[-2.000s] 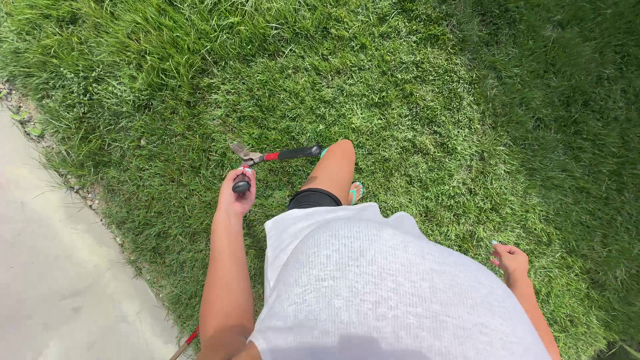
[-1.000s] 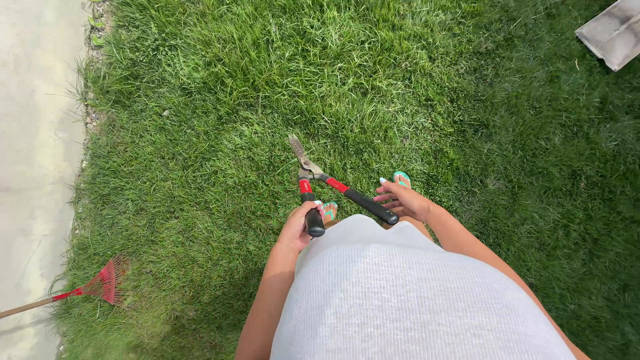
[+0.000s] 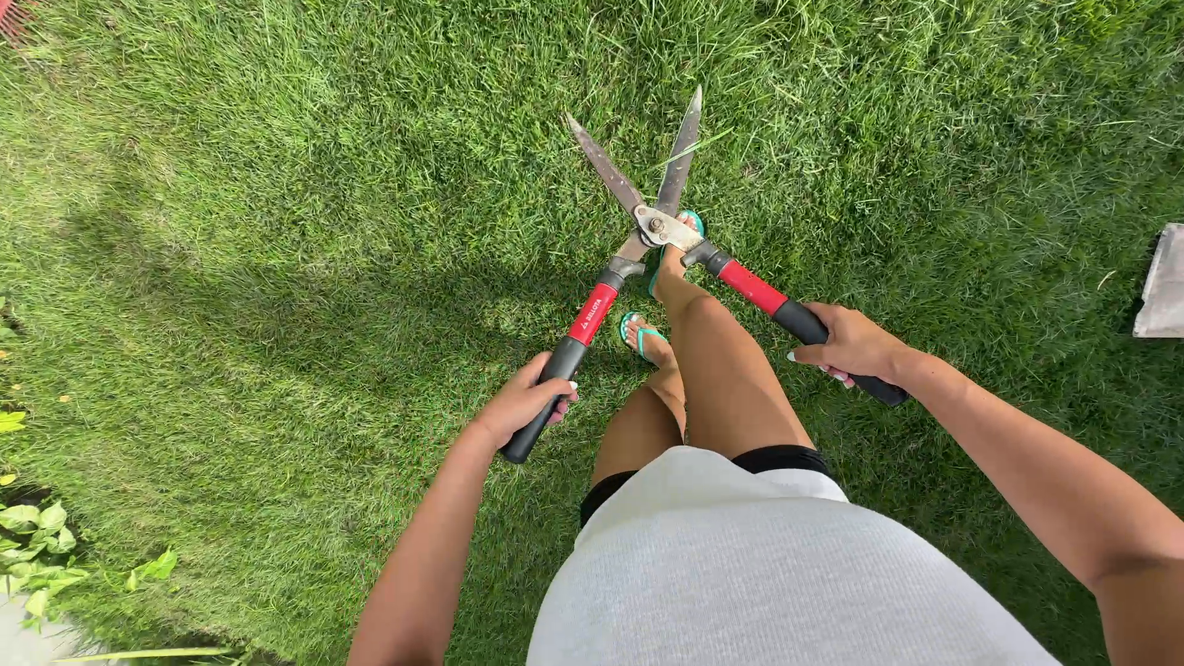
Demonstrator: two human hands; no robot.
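Bellota hedge shears (image 3: 656, 225) with red and black handles are spread wide over the grass, their two metal blades apart and pointing away from me. My left hand (image 3: 532, 402) is closed round the black grip of the left handle. Round the right handle's black grip is my right hand (image 3: 846, 347). A green grass blade (image 3: 708, 148) lies across the right shear blade. Below the pivot are my feet in turquoise flip-flops (image 3: 640, 339), one partly hidden by the shears.
Lawn grass (image 3: 324, 231) surrounds my feet. Part of a red rake head (image 3: 14, 20) shows at the top left corner. Leafy plants (image 3: 37, 546) border a pale paved surface (image 3: 32, 638) at the lower left. A greyish flat object (image 3: 1164, 282) lies at the right edge.
My right hand, empty two seconds ago, now grips the right handle. The shears' handles and blades have been spread apart. The view has turned and shifted.
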